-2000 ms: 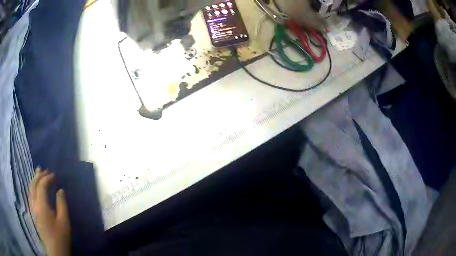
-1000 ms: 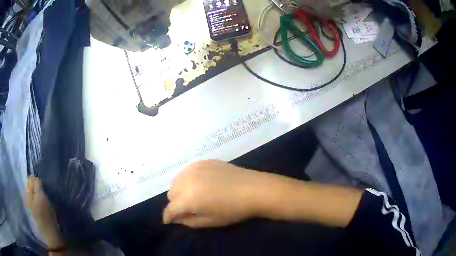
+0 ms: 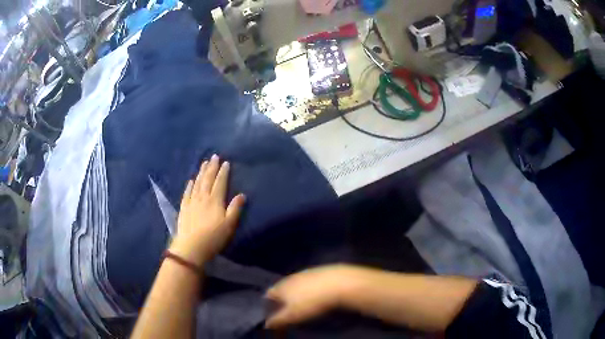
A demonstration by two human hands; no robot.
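A large navy panel (image 3: 179,112) lies over the left part of the table and hangs past its front edge. My left hand (image 3: 207,215) lies flat on it, palm down, fingers slightly apart. A narrow light strip shows beside that hand. My right hand (image 3: 302,298) is blurred at the lower middle, its fingers closed at the edge of a dark cloth (image 3: 232,314); the fingertips are partly hidden. A stack of light blue-grey panels (image 3: 79,198) shows its layered edges left of the navy panel.
A lit smartphone (image 3: 329,69), scissors with green and red handles (image 3: 406,93) and a looped black cable lie behind. A small white and black device (image 3: 426,32) stands beyond. White labels (image 3: 464,83) lie at right. Grey pieces (image 3: 524,212) hang at right. The sewing machine (image 3: 232,40) is partly visible.
The navy cloth now spreads over the left table. My left hand has moved right onto it. My right hand has come into view since the first frame and now touches dark cloth. The view has shifted left.
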